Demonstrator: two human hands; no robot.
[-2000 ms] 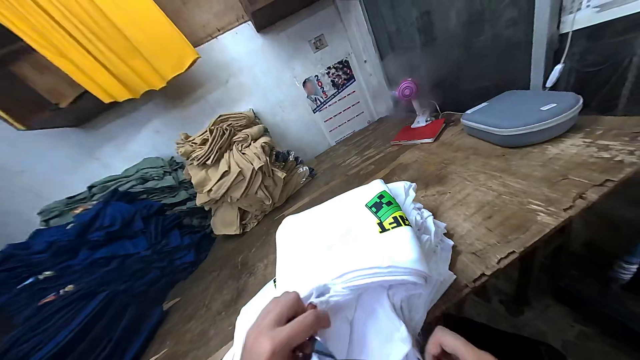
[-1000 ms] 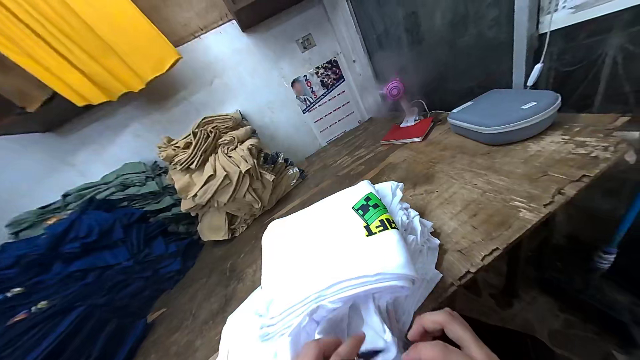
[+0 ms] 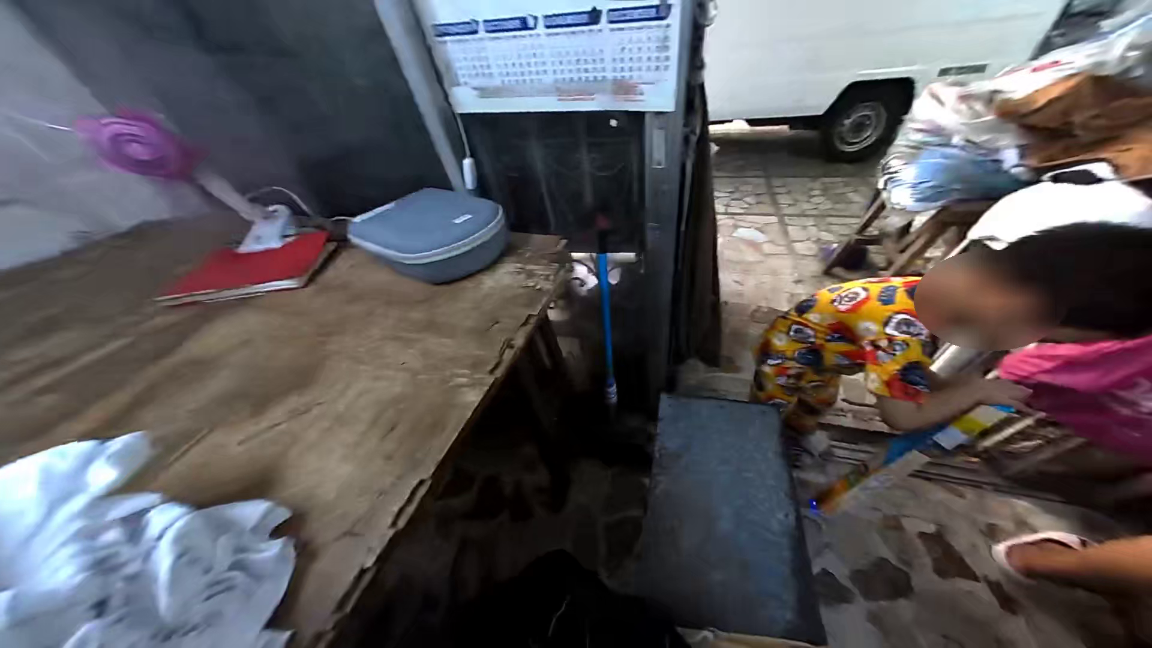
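Observation:
Neither my left hand nor my right hand is in the frame. At the lower left, crumpled white cloth (image 3: 153, 558) lies on the worn wooden table (image 3: 360, 360), cut off by the frame's edge. Farther back on the table is a grey-blue zip case (image 3: 432, 236), shut. To its left, a small pink fan (image 3: 139, 146) with a white base stands on a red book or folder (image 3: 247, 267). The printed part of the white garments is out of view.
Right of the table's chipped edge are a dark bench-like slab (image 3: 729, 513) and a blue-handled pole (image 3: 606, 324). A person in patterned yellow clothes (image 3: 846, 337) leans beside another person in pink. A white vehicle (image 3: 792, 45) stands outside.
The view has swung far to the right. Both hands, seen at the white garments before, are out of frame, as are the tan, green and blue cloth piles.

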